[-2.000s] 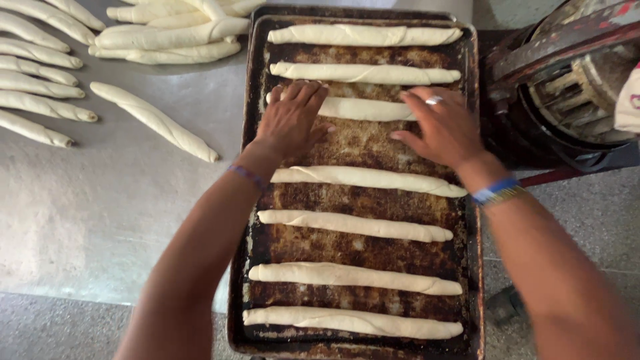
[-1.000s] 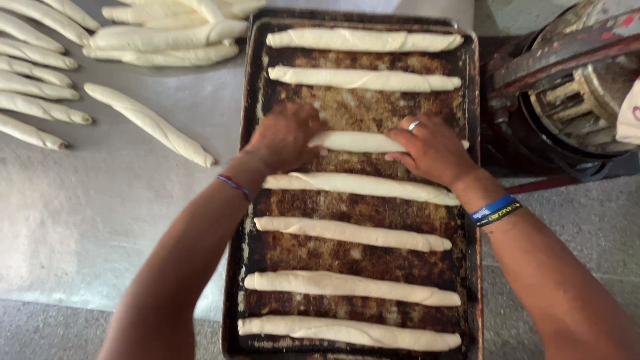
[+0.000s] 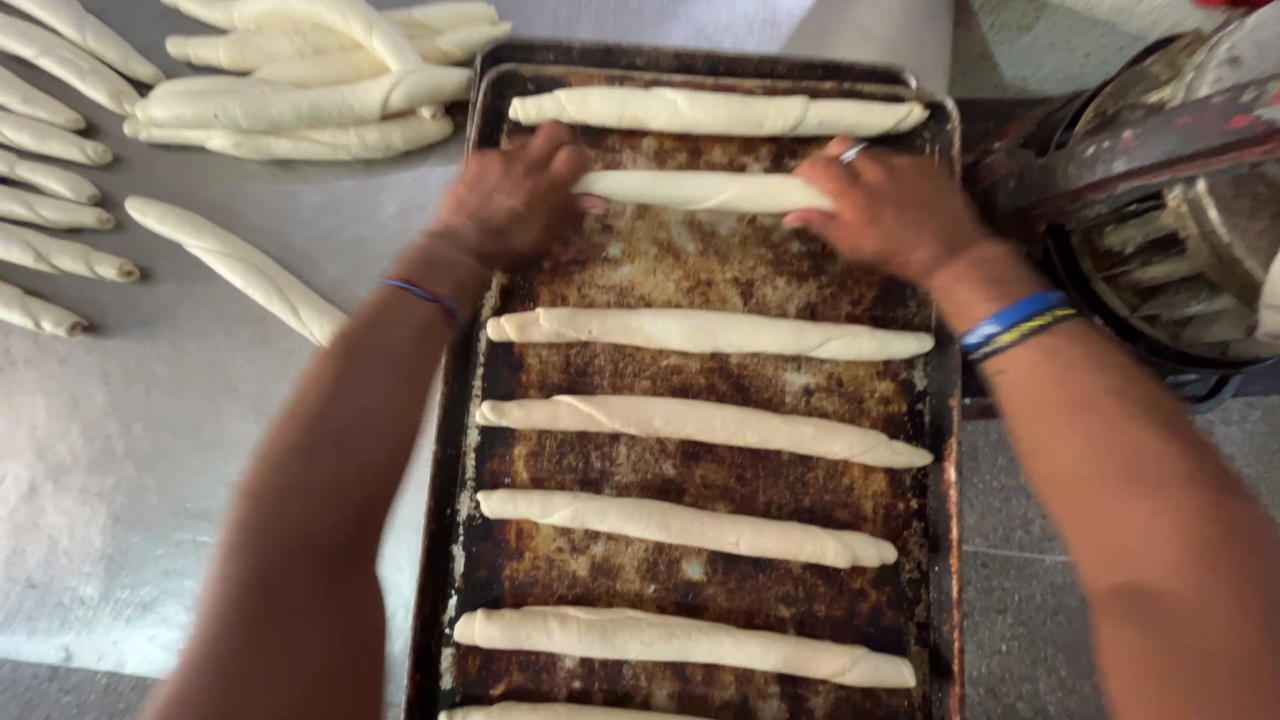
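A long rolled dough strip [image 3: 700,190], second from the top on the dark baking tray [image 3: 950,560], lies between my hands. My left hand [image 3: 525,195], slightly blurred, is on its left end, and my right hand [image 3: 880,205], with a ring, grips its right end. Above it lies another dough strip [image 3: 720,110]. Below, after a wider gap, several more run crosswise, the nearest of them a strip [image 3: 710,332] with a tapered right end. The lowest is cut off by the frame's bottom edge. My fingertips on the left are partly hidden behind the hand.
Left of the tray, a single dough strip [image 3: 240,265] lies slantwise on the metal table [image 3: 200,450]. A pile of dough strips [image 3: 290,100] is at the table's back, with a row of others [image 3: 60,255] at far left. A round metal machine [image 3: 1180,250] stands right of the tray.
Both hands have moved up the tray, from the third strip to the second. The third strip now sits closer to the one below it, leaving a wide gap above.
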